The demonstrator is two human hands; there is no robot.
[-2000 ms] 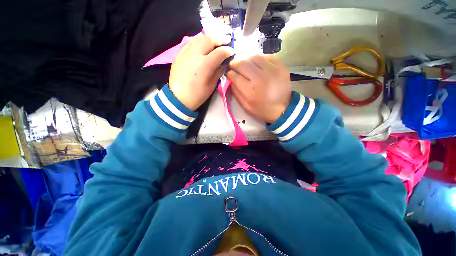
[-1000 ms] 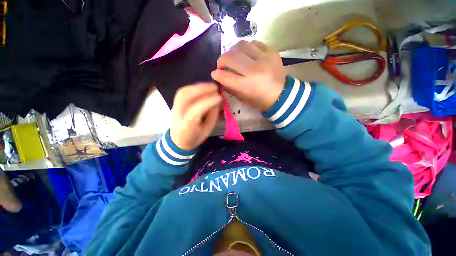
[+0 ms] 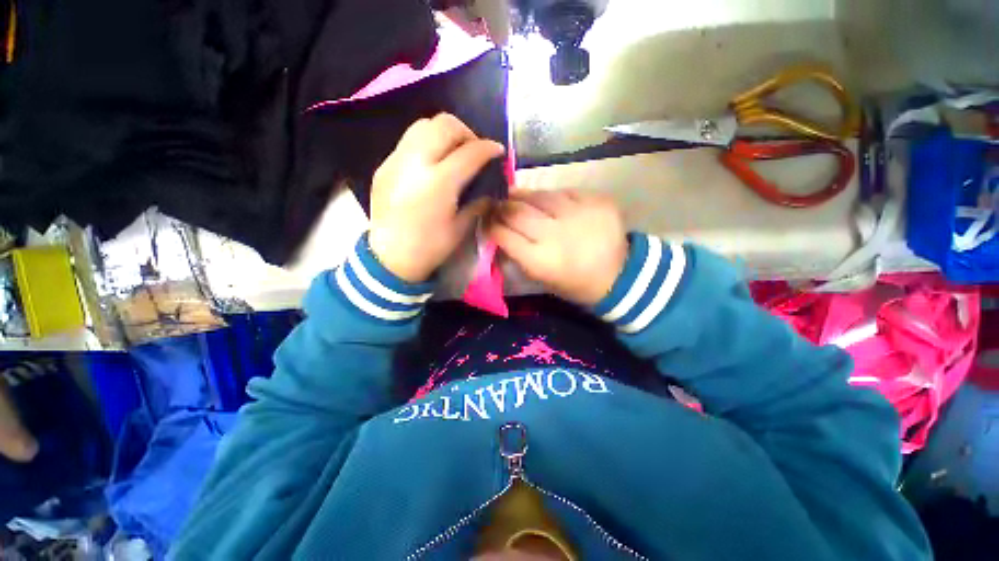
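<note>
A black garment piece (image 3: 329, 148) lies on the pale machine bed, with a pink and white strip (image 3: 411, 72) along its upper edge. My left hand (image 3: 429, 199) pinches the black cloth near its right edge. My right hand (image 3: 564, 239) meets it there, fingertips on a narrow pink strip (image 3: 485, 287) whose end hangs over the table's front edge. The fingertips partly hide the cloth and strip between them. The black machine knob (image 3: 569, 64) is above my hands. The needle area is lost in glare.
Scissors (image 3: 794, 189) with gold and orange-red handles lie right of my hands. A pink strip bundle (image 3: 893, 340) and blue bundle (image 3: 942, 203) are at right. A yellow block (image 3: 49, 290) is at left. A person's hand (image 3: 13, 433) shows at the left rim.
Both hands have moved from the needle area down toward the table's front edge. Since one second ago, my left hand has risen and my right hand has lowered, bringing them together at the strip.
</note>
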